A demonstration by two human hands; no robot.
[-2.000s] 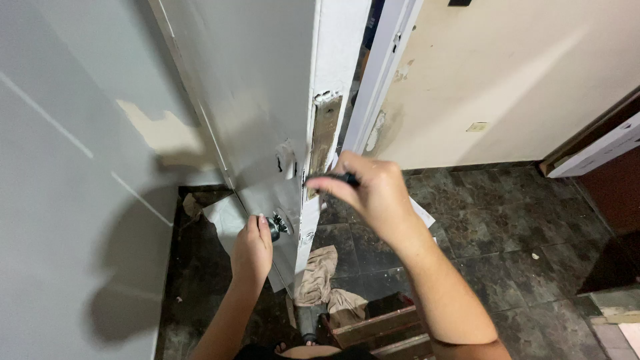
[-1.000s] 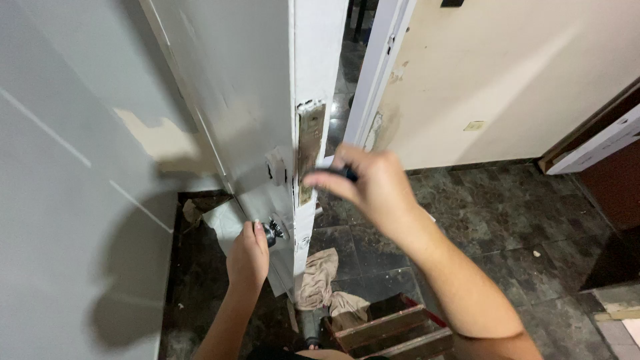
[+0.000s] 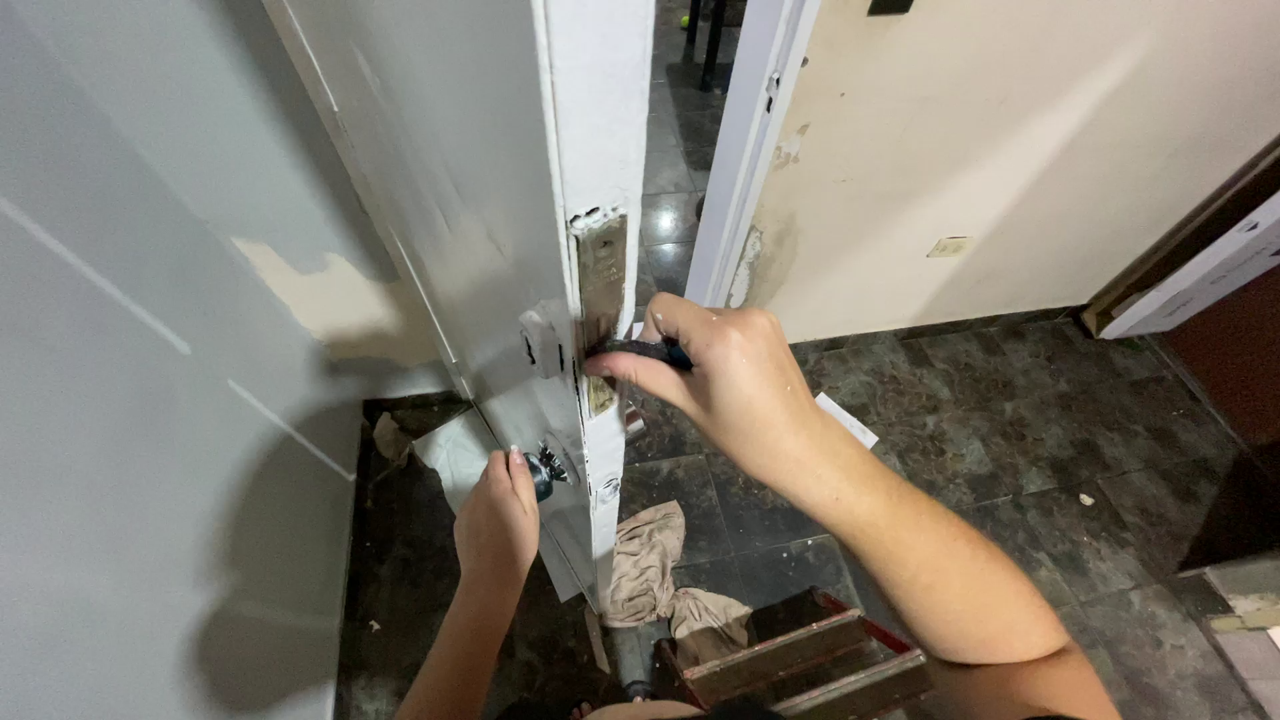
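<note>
A white-painted door stands edge-on, with a worn metal lock faceplate set in its edge. My right hand grips a dark-handled tool, its tip at the lower part of the faceplate; the kind of tool is unclear. On the door's left face, my left hand is closed around a dark round doorknob, beside a patch with dark jagged marks. Above it is a keyhole plate smeared with white paint.
A beige cloth lies on the dark tiled floor below the door. A stepladder with red parts stands at the bottom. The white door frame is behind, and a white sheet lies left under the door.
The door edge has shifted slightly left relative to the frame behind it, widening the gap over two seconds. Both hands stay at about the same places on the door.
</note>
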